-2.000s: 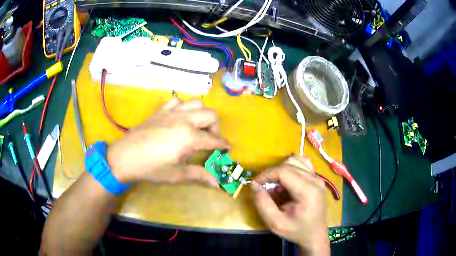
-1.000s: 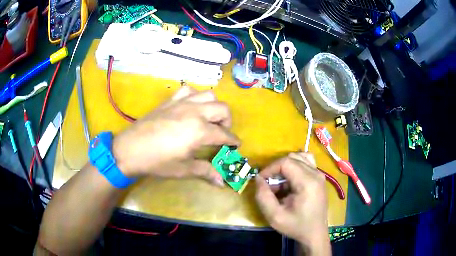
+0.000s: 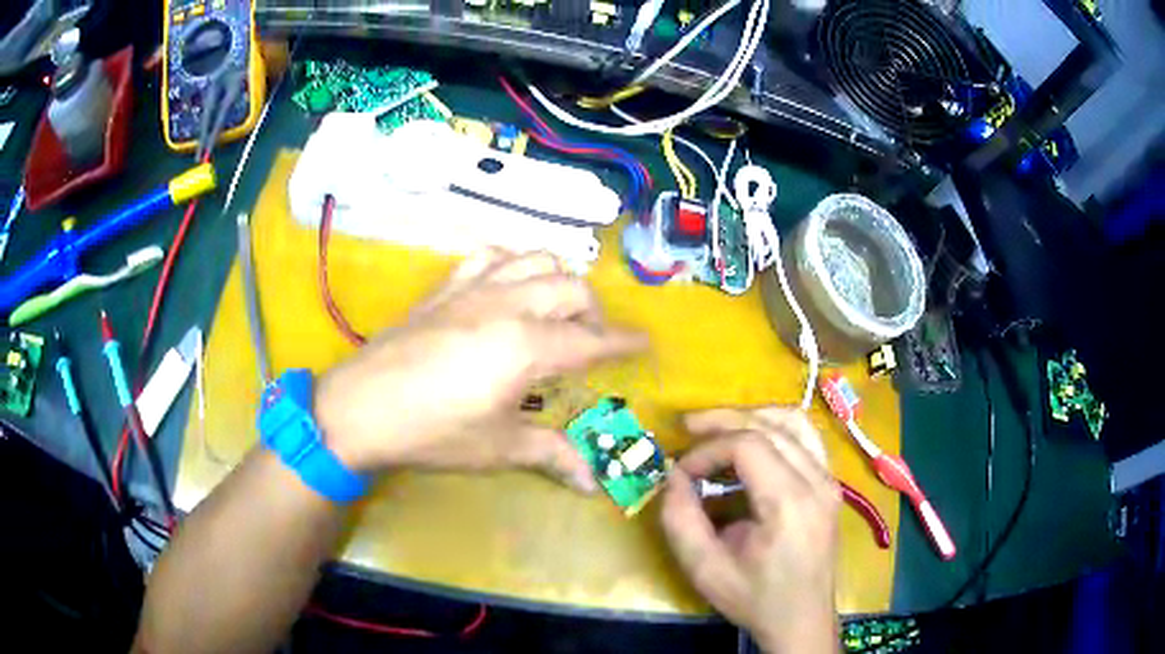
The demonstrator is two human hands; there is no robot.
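A small green circuit board [image 3: 617, 454] is tilted above the yellow-orange board [image 3: 498, 537], its component side showing. My left hand [image 3: 447, 371] is at its left, the thumb at the board's left edge and the index finger stretched out above, off the board. A small dark part shows under the palm; whether the hand grips anything is unclear. My right hand [image 3: 754, 511] pinches the white cable's end [image 3: 722, 487] at the board's right edge. The white output cable [image 3: 807, 342] runs up from behind this hand.
A white power strip [image 3: 434, 185], red switch [image 3: 689, 224] and round clear tub [image 3: 853, 275] stand behind. Red-handled cutters [image 3: 866, 514] and a red-and-white toothbrush [image 3: 890, 470] lie right. Tweezers [image 3: 253, 300], test probes [image 3: 118, 371], a blue pump [image 3: 96, 243] and multimeter [image 3: 211, 74] lie left.
My left index finger has lifted off the board's top edge and stretched out. My right hand keeps its pinch at the board's right edge. The whole view has shifted slightly.
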